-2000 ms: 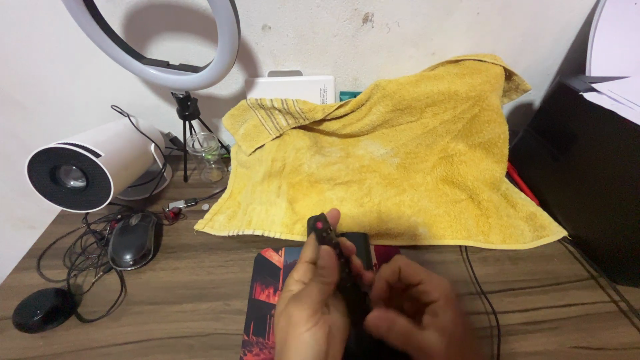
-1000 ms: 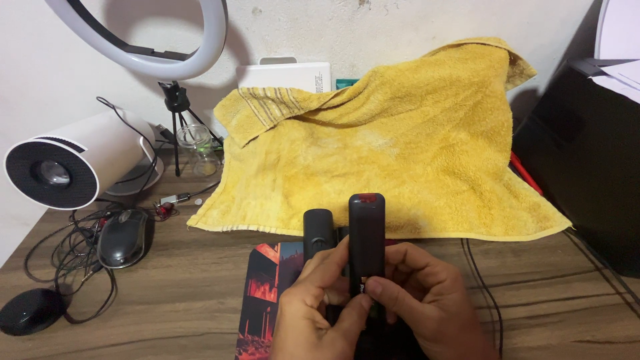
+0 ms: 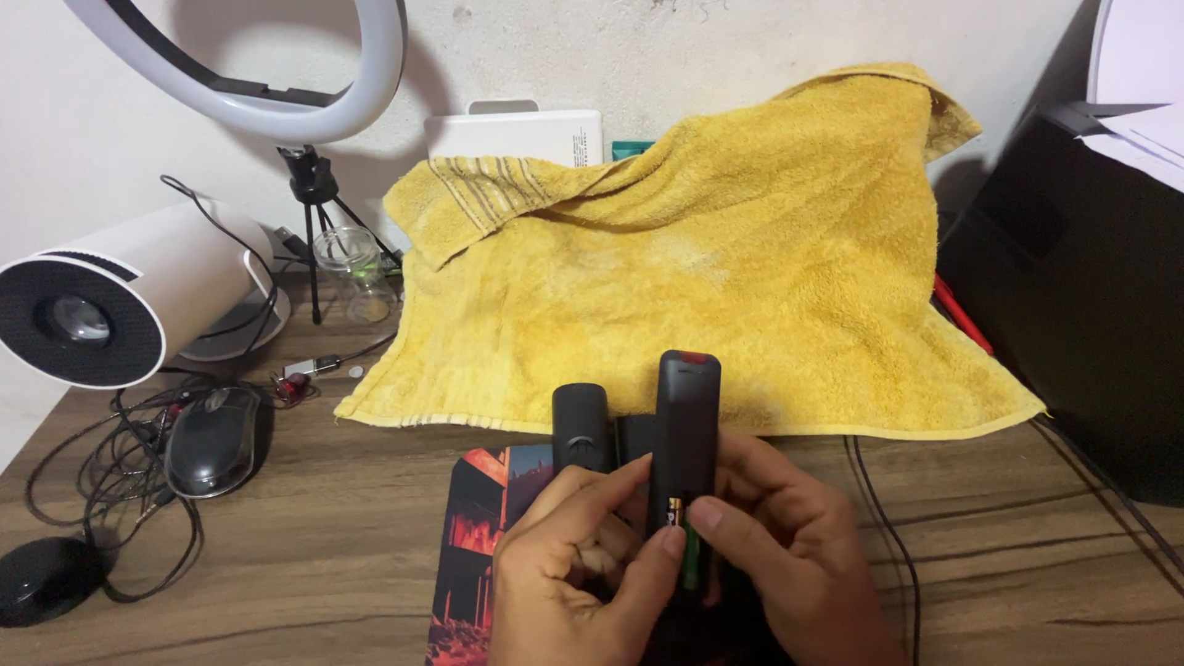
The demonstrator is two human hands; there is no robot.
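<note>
Both hands hold a black remote control (image 3: 687,416) upright, its back towards me and its battery bay uncovered. A battery (image 3: 674,511) shows in the bay beside a green part that may be a second battery. My left hand (image 3: 587,564) grips the remote's left side, thumb at the battery. My right hand (image 3: 786,546) holds its right side, thumb tip by the bay's edge. Just left of the remote, above my left fingers, stands a black remote-like piece (image 3: 581,421); whether the left hand holds it I cannot tell. Another dark object (image 3: 635,435) lies partly hidden between them.
A yellow towel (image 3: 666,305) drapes over something behind the hands. To the left are a white projector (image 3: 166,277), a computer mouse (image 3: 215,442), tangled cables and a ring light (image 3: 370,83) on a tripod. A patterned mouse pad (image 3: 472,546) lies beneath the hands; a black box-like object (image 3: 1073,305) stands right.
Two seconds ago the remote was tilted in the left hand, with the right hand apart from it. Now the remote's back faces me, both hands are on it and the battery bay shows.
</note>
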